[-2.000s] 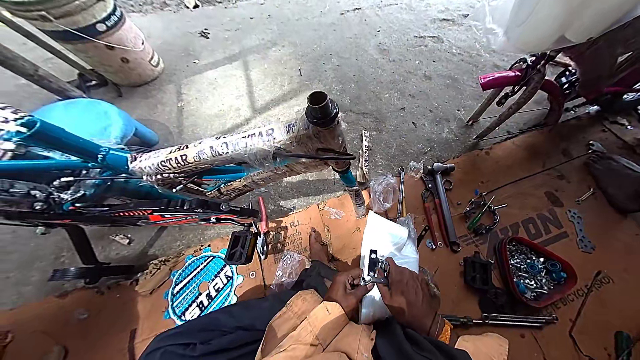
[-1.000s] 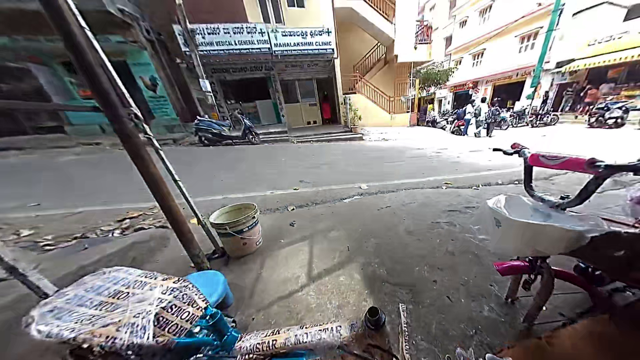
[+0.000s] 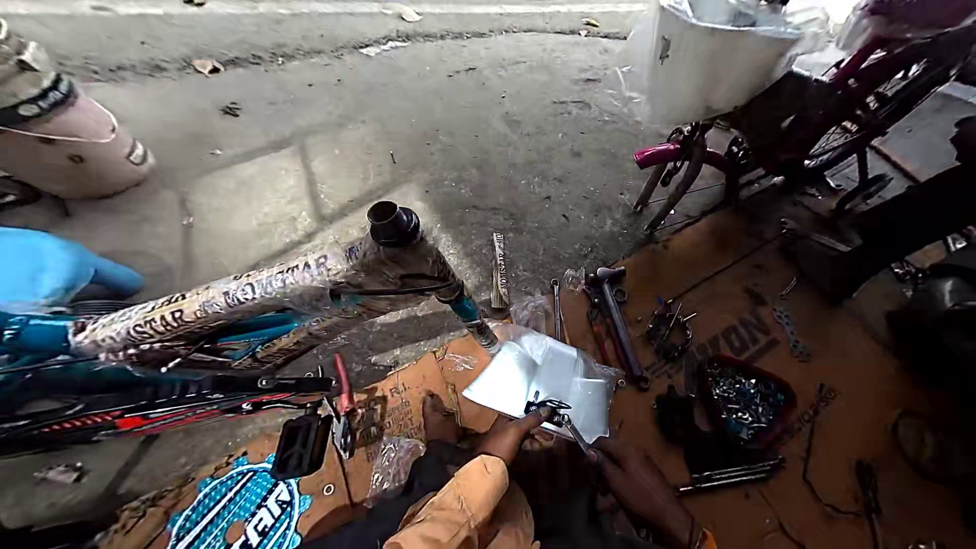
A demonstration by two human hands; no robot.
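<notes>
My left hand [image 3: 518, 435] grips a small dark metal bracket-like part [image 3: 547, 406] between thumb and fingers, above a white plastic sheet or bag [image 3: 560, 366]. In my right hand [image 3: 633, 476] is a slim metal tool [image 3: 578, 437], seemingly a wrench, its end touching the small part. Just beyond stands a teal bicycle frame wrapped in printed film [image 3: 229, 301], its black head tube cup [image 3: 393, 223] facing up. A black pedal [image 3: 302, 444] and red-handled pliers [image 3: 342, 412] are left of my hands.
On the cardboard [image 3: 724, 305] to the right lie a wrench [image 3: 557, 309], a long-handled tool [image 3: 621, 328] and a red tray of small hardware [image 3: 747, 400]. A pink bicycle [image 3: 657, 155] with a white basket [image 3: 705, 69] stands back right. A bucket [image 3: 84, 149] and blue stool [image 3: 53, 267] are left.
The view swung up to the street and back down. Two seconds ago both hands were together at the small part over the white sheet; now my right hand is lower right with a slim metal tool.
</notes>
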